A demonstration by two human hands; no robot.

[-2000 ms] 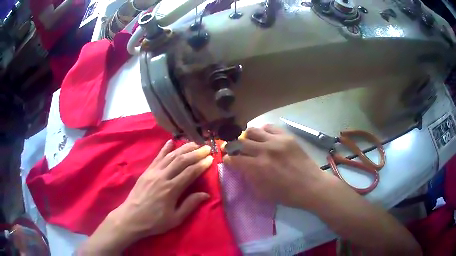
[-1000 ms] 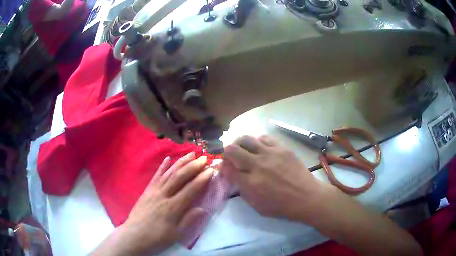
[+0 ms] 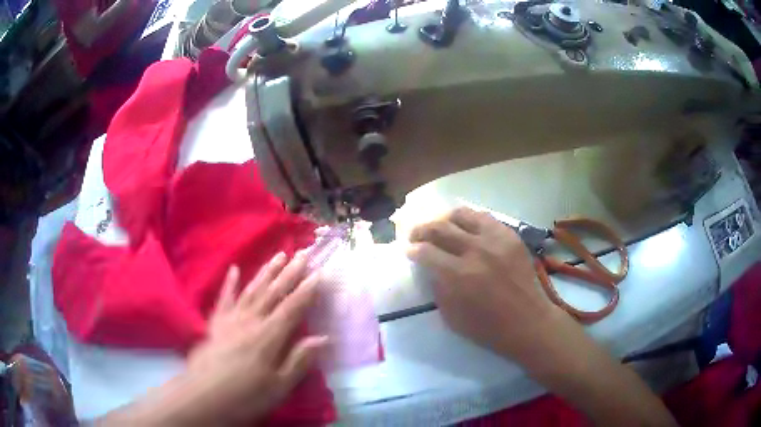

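The red fabric panel (image 3: 221, 225) lies left of and below the needle area, bunched in folds. A pale pink mesh piece (image 3: 346, 313) lies along its right side, just below the presser foot and needle (image 3: 344, 221). My left hand (image 3: 259, 334) lies flat on the red cloth with fingers spread, fingertips at the mesh's left edge. My right hand (image 3: 476, 267) is right of the needle with fingers curled in; whether it holds anything is hidden. The beige sewing machine (image 3: 501, 108) arches across the top.
Scissors with orange-brown handles (image 3: 584, 267) lie right of my right hand, their blades partly behind it. More red cloth (image 3: 146, 125) lies at the upper left of the white table (image 3: 467, 375). Dark clutter and red cloth show beyond the table's left side.
The mesh and red cloth have shifted left of the needle, exposing the bright bed. My left hand has moved left and its fingers lie farther from the needle. My right hand has moved slightly right.
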